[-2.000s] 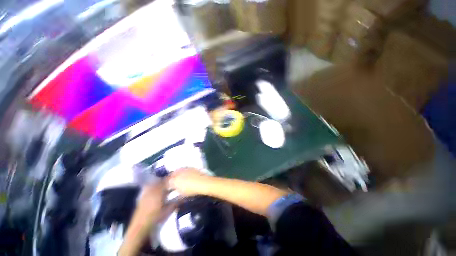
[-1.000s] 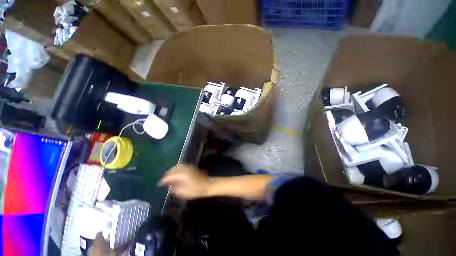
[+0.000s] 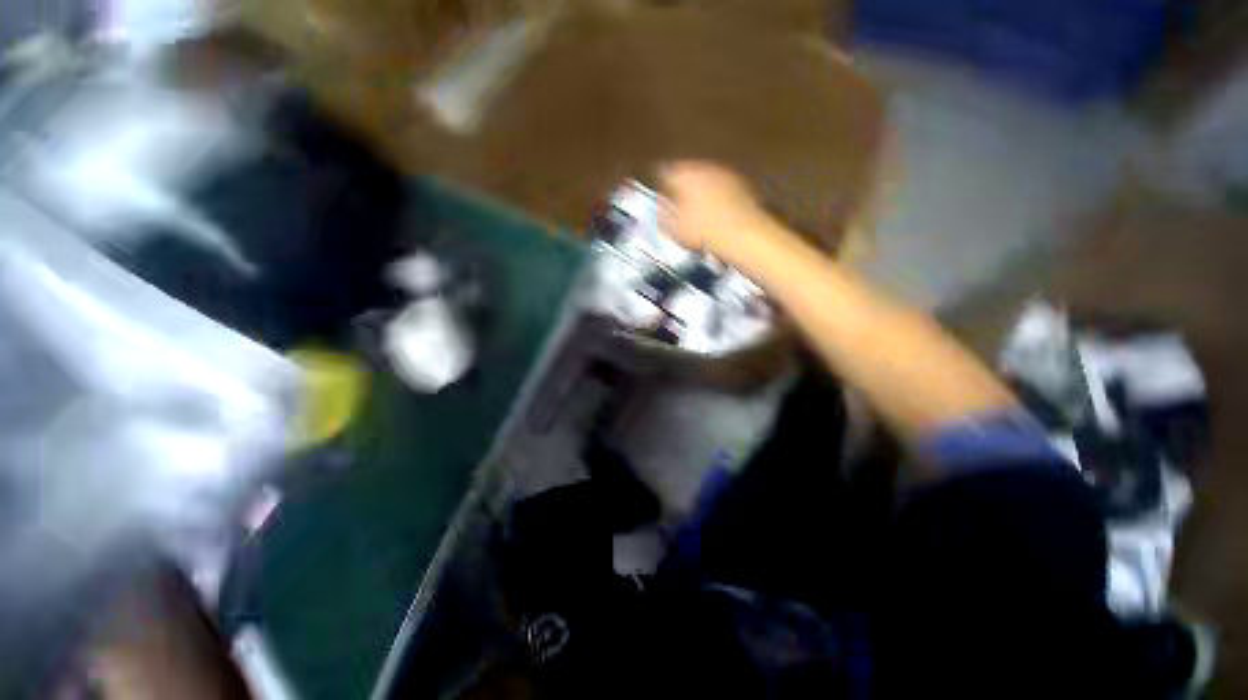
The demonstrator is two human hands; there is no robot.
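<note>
The frame is badly blurred. My right hand (image 3: 705, 205) reaches over the open carton (image 3: 739, 82) beyond the bench. It is at the upper edge of the white-and-black cameras (image 3: 684, 294) inside; its fingers are too blurred to tell whether they grip one. My left hand (image 3: 151, 636) is a blurred patch at the lower left, cut off by the frame's edge, and its fingers cannot be made out.
The green bench (image 3: 500, 253) holds a white mouse (image 3: 429, 342), a yellow tape roll (image 3: 326, 397) and a dark label printer (image 3: 308, 205). A blurred whitish shape covers the left. More white-and-black cameras (image 3: 1136, 410) lie at the right. A blue crate (image 3: 1020, 41) is at the top.
My right arm has moved from the bench edge out to the carton beyond it. The view has shifted, and the cameras that stood at the lower left of the bench no longer show clearly.
</note>
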